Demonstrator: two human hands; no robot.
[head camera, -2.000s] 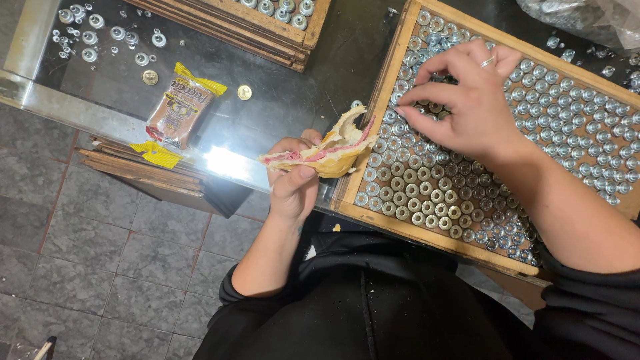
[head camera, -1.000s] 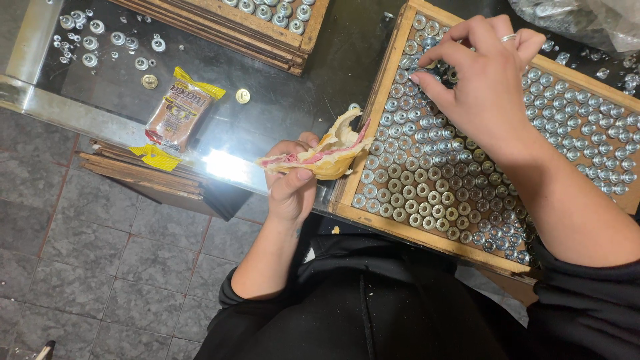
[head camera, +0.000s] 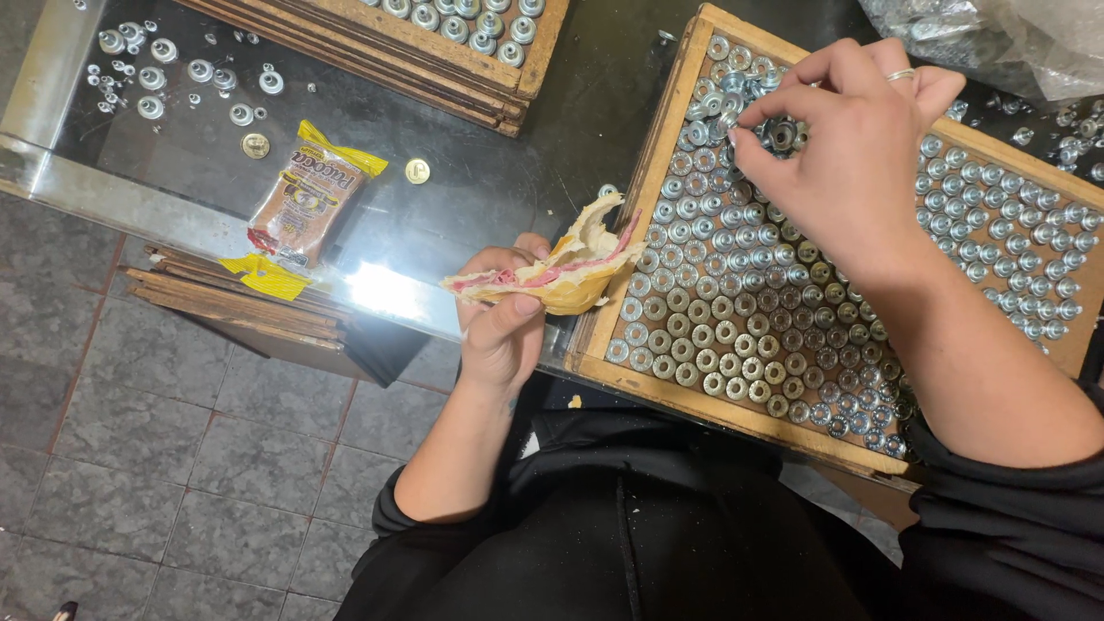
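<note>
My left hand (head camera: 504, 323) holds a torn, partly eaten sandwich (head camera: 561, 280) of bread with pink sliced filling, beside the left edge of a wooden-framed tray (head camera: 660, 112). Rows of small round metal buttons (head camera: 703, 335) fill much of the tray, silvery at the top and right, brassier lower down. Over the tray's upper left part, my right hand (head camera: 828, 142), with a ring on one finger, pinches a silvery metal button (head camera: 727, 121) between thumb and index finger. Loose buttons lie heaped beneath these fingers, partly hidden by the hand.
A stack of wooden trays (head camera: 483, 78) with buttons stands at the top. On the dark glass tabletop (head camera: 362, 78) lie a wrapped paçoca sweet (head camera: 306, 207), two brass-coloured discs (head camera: 417, 171) and scattered metal parts (head camera: 164, 50). Wooden boards (head camera: 233, 302) sit below the table edge. A clear plastic bag (head camera: 992, 39) rests top right.
My right hand has shifted slightly within the upper left part of the tray, its fingertips now on a silvery button. My left hand keeps holding the sandwich in about the same place.
</note>
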